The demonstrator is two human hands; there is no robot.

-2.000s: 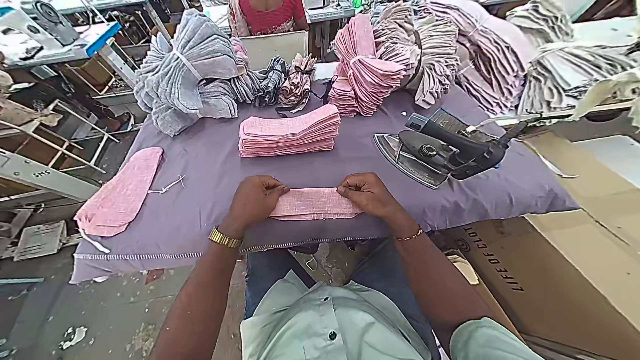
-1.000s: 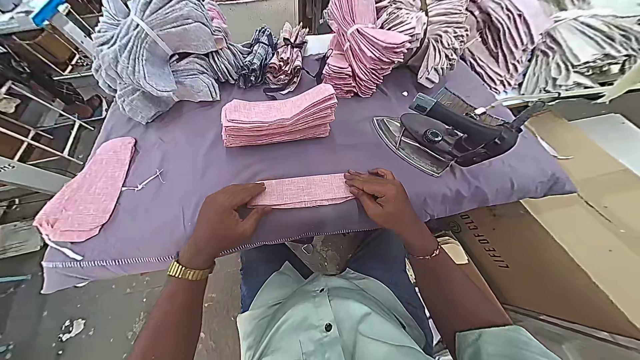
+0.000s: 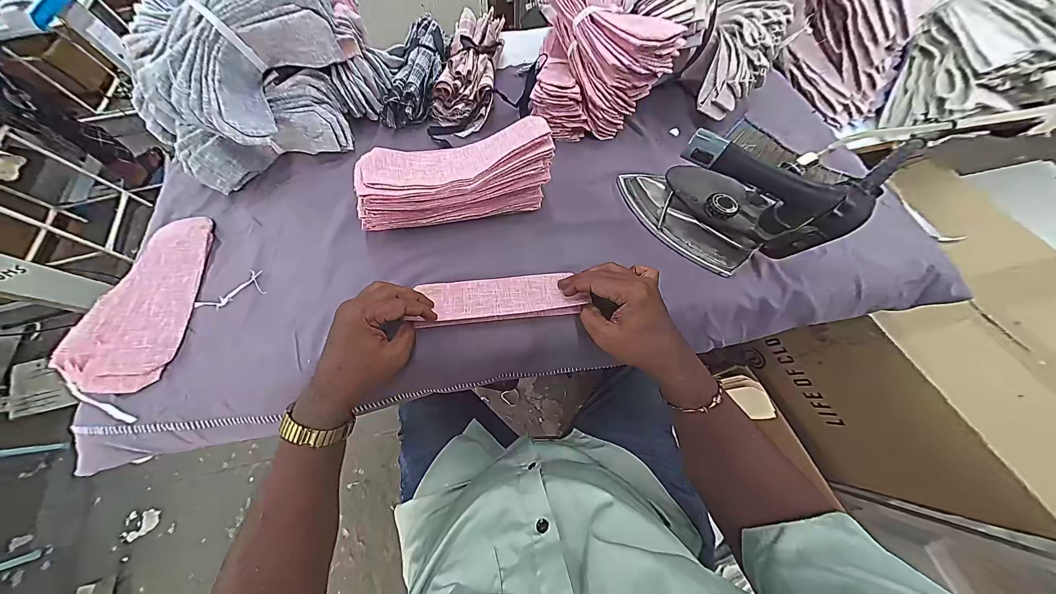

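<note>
A folded strip of pink woven fabric [image 3: 499, 298] lies on the padded table's mauve cover [image 3: 511, 351], close to its near edge. My left hand [image 3: 371, 334] pinches the strip's left end between thumb and fingers. At the right end, my right hand [image 3: 623, 313] grips it the same way. Behind the strip is a neat stack of pink fabric pieces [image 3: 454, 177]. An electric iron [image 3: 742, 202] rests to the right of the stack, its soleplate edge showing. One flat pink piece [image 3: 140, 313] lies at the left, beside a loose white thread [image 3: 231, 293].
Tied bundles of grey fabric [image 3: 223, 91], dark checked fabric [image 3: 414, 74] and pink fabric [image 3: 598, 66] line the far side, with more striped and pale bundles at the right. The iron's cord [image 3: 932, 132] runs off to the right. Cardboard boxes [image 3: 858, 396] stand at the lower right.
The view has moved closer to the table. Both hands remain at the strip's ends; their fingers have shifted, with the left fingertips now bent over its left end.
</note>
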